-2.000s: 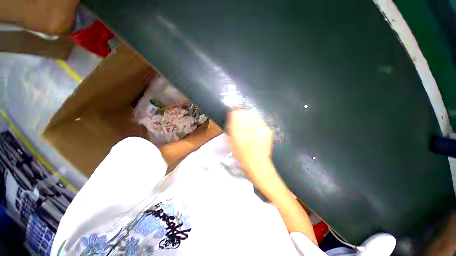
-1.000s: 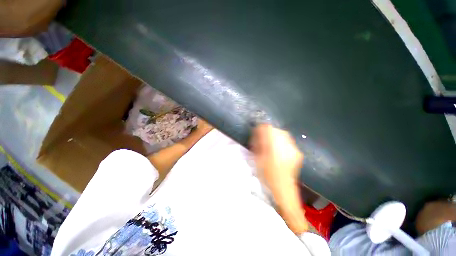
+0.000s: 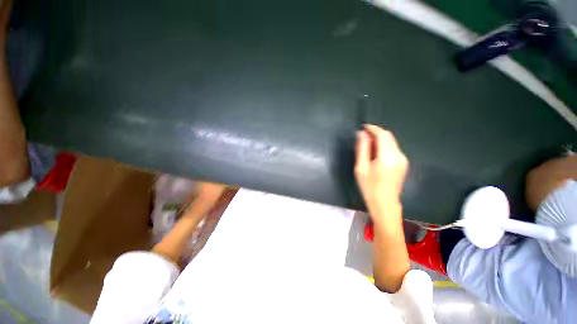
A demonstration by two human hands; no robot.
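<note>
My right hand is over the dark green bench top, with thumb and fingers pinched together. A thin dark tool, which looks like tweezers, points away from the fingertips. A tiny white speck lies just beyond its tip. My left hand is below the bench's near edge, at the open brown cardboard box. It is blurred, and its fingers and anything in them cannot be made out. Pale, blurred contents show inside the box.
A dark handheld fan lies across the white rail at upper right. A white desk fan's round base is at lower right beside a neighbour's arm. Another person's arm is at the left edge. Red stool parts show below.
The view has turned, so the bench edge runs flatter. My right hand has moved farther over the bench, and a thin dark tool now shows in it. My left hand has come into view at the box.
</note>
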